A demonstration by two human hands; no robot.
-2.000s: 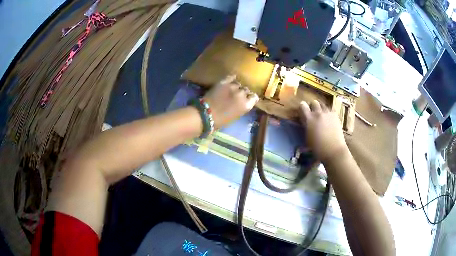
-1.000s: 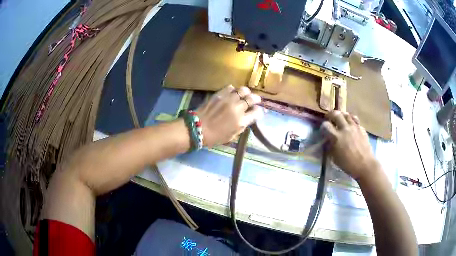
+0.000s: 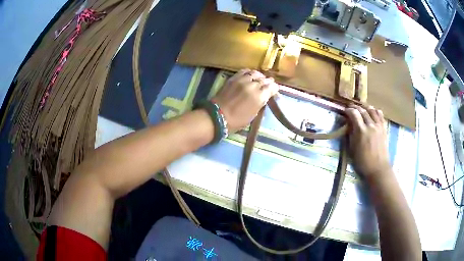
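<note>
A brown bag panel (image 3: 219, 43) lies flat under the brass-yellow clamp frame (image 3: 325, 49) and the dark sewing head (image 3: 277, 15). A brown strap handle (image 3: 243, 188) hangs in loops from my hands over the table's front edge. My left hand (image 3: 247, 97) is at the panel's front edge, left of centre, with the strap under its fingers. My right hand (image 3: 367, 137) is at the same edge near the right clamp foot, fingers bent over the strap. My fingers hide the strap ends.
A strap bundle (image 3: 76, 76) with a red-pink tie cord (image 3: 68, 48) lies at left. A single strap (image 3: 136, 66) crosses the dark mat (image 3: 168, 35). The template plate (image 3: 300, 109) holds a small dark piece (image 3: 307, 131). Snips (image 3: 431, 180) lie at right, below a screen (image 3: 454, 43).
Both hands have moved apart along the panel's front edge, and the strap loop hangs wider. The panel's right part now lies flatter. The camera view has shifted slightly.
</note>
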